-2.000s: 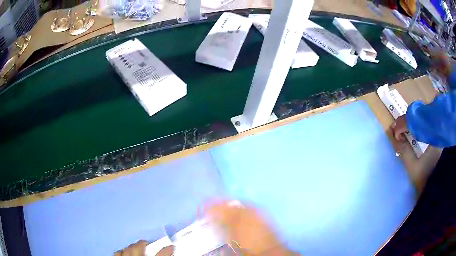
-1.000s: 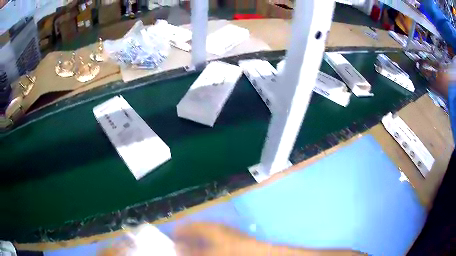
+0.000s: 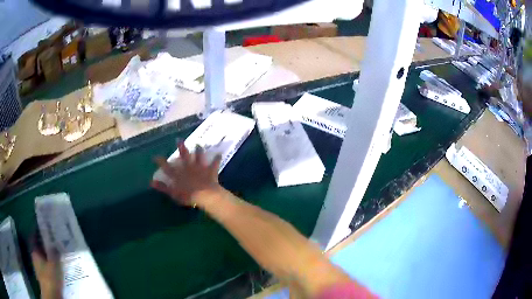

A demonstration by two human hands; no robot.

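My right hand [image 3: 191, 175] reaches over the green conveyor belt [image 3: 151, 233] with its fingers spread over the near end of a white printed carton [image 3: 224, 135]. My left hand [image 3: 48, 270], partly cut off by the bottom edge, is at the left side of another white printed carton [image 3: 73, 248]. Its fingers are blurred, and I cannot tell whether they grip it. A third white carton [image 3: 13, 263] lies at the far left edge. Another carton [image 3: 287, 143] lies right of my right hand.
A white metal post [image 3: 373, 117] stands at the belt's near edge, right of my right arm. More cartons [image 3: 444, 92] lie farther along the belt. A light-blue mat [image 3: 426, 245] and a printed carton or sleeve [image 3: 477, 177] are at right. Beyond the belt are a clear plastic bag [image 3: 137, 90] and gold pieces [image 3: 76, 125].
Both hands have moved from the bench side out over the belt, my right hand now spread over a carton. The view has shifted, showing more cartons at left. The neighbour's hand has left the carton at right.
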